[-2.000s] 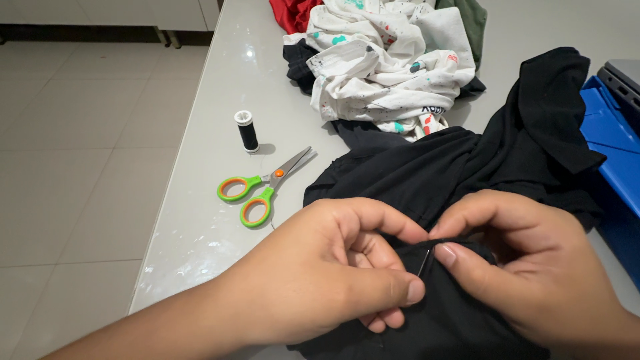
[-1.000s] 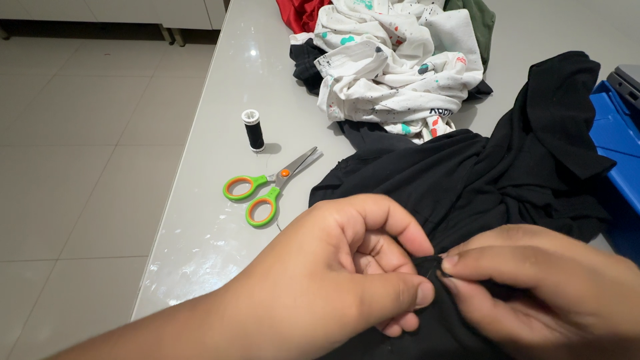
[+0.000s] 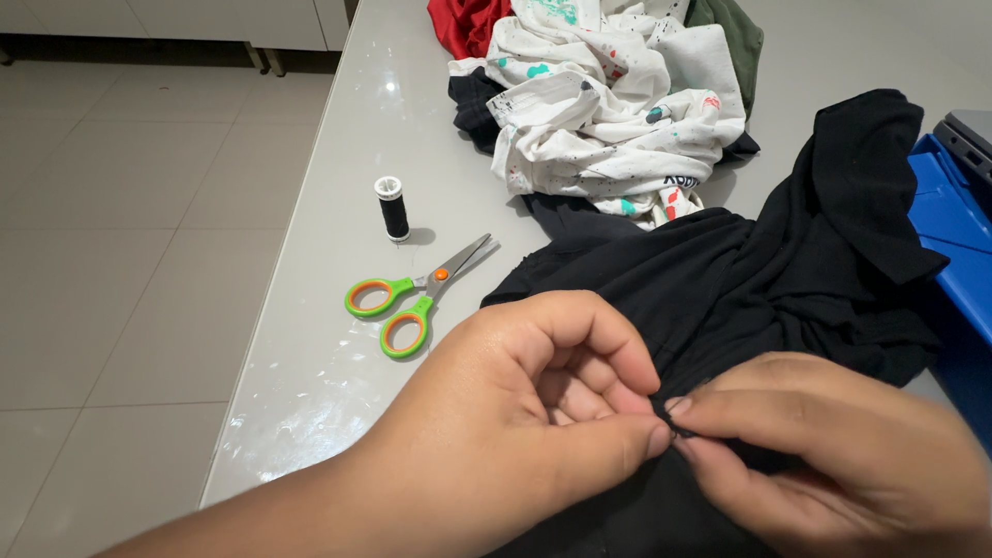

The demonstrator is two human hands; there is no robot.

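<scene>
Black fabric (image 3: 682, 271) lies bunched across the table. My left hand (image 3: 542, 403) pinches a small fold of it between thumb and fingers. Right beside, the thumb and forefinger of my right hand (image 3: 837, 442) grip the same fold, the fingertips of both hands nearly touching. Whether a needle is between the fingers cannot be seen now. Scissors (image 3: 422, 291) with green and orange handles rest on the table left of the fabric, blades slightly apart. Behind them a spool of black thread (image 3: 393, 211) stands upright.
A heap of clothes, with a white paint-patterned garment (image 3: 612, 124), a red cloth (image 3: 469, 27) and an olive one (image 3: 732, 46), lies at the back. At right are a blue plastic container (image 3: 949, 232) and part of a grey device (image 3: 969, 139). The table's edge (image 3: 271, 287) runs down the left.
A needle-like dark sliver showed between my hands two seconds ago and is out of sight now. My right hand's fingers have closed in beside my left fingertips. Scissors and spool stay put.
</scene>
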